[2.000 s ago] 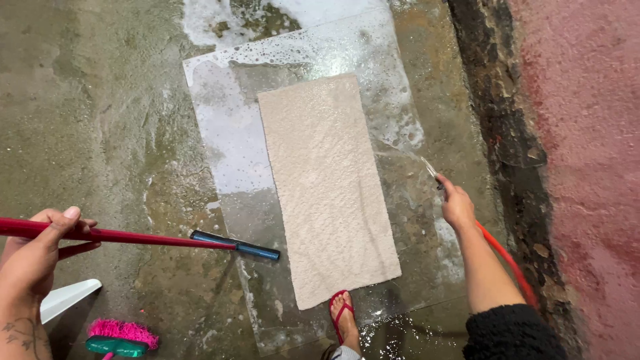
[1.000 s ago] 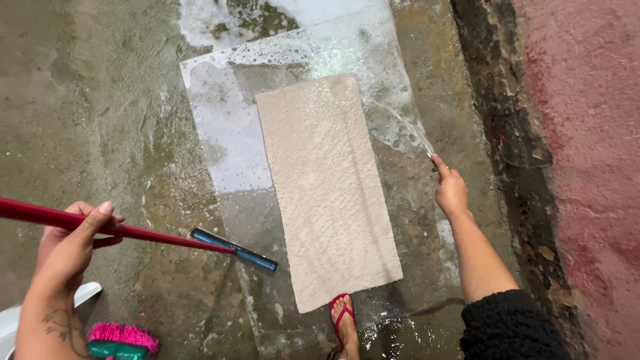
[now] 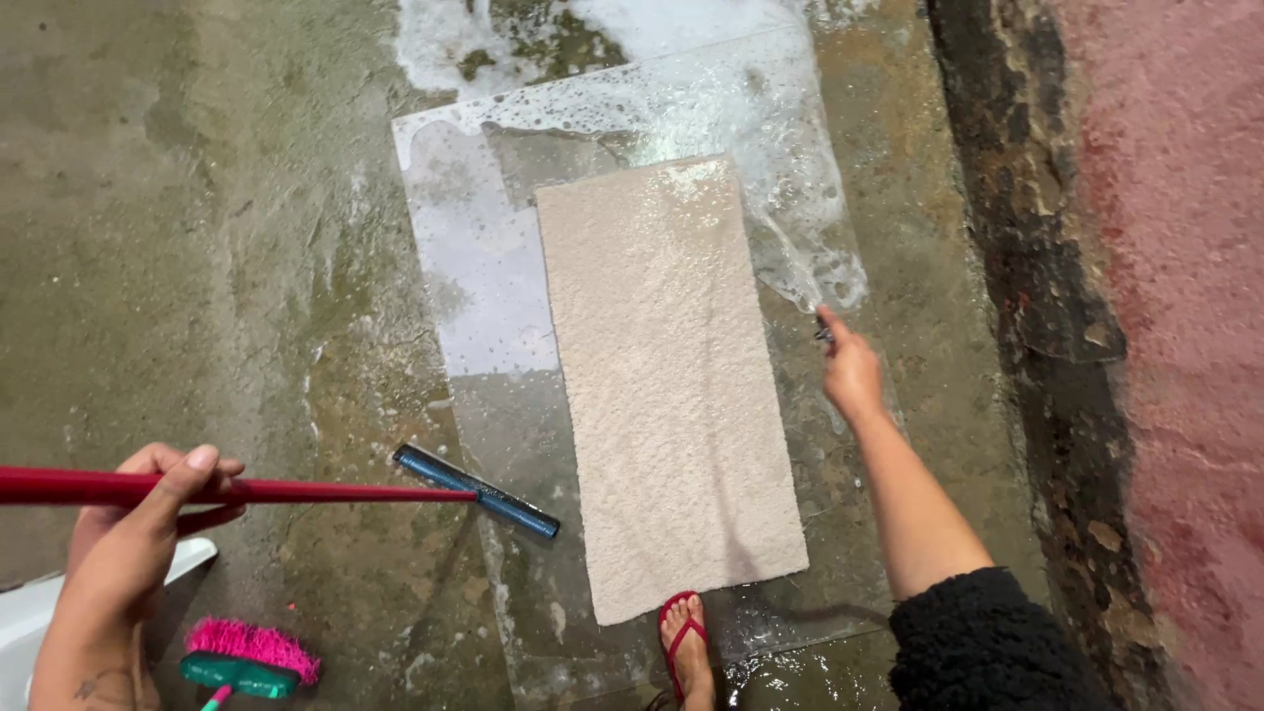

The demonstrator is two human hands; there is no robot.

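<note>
My left hand (image 3: 163, 513) grips the red pole of a floor squeegee, whose dark blue head (image 3: 478, 492) rests on the wet floor left of the mat. A beige textured mat (image 3: 671, 395) lies on a clear plastic sheet (image 3: 504, 247), with suds over the sheet's upper part. My right hand (image 3: 851, 370), to the right of the mat, is closed around a small nozzle (image 3: 824, 326); most of it is hidden by the fingers. A thin stream of water runs from it toward the mat's upper right edge. The mat's top end glistens with water.
My foot in a red flip-flop (image 3: 683, 642) stands at the mat's lower edge. A brush with pink bristles and a green base (image 3: 237, 671) lies at the lower left, near a white plastic object (image 3: 39, 612). A broken dark floor edge (image 3: 1027, 247) and a pink-red surface (image 3: 1175, 296) run along the right.
The water stream has shifted on the mat's right side, and the mat's top looks wetter. My left hand still holds the pole, and the squeegee head remains left of the mat.
</note>
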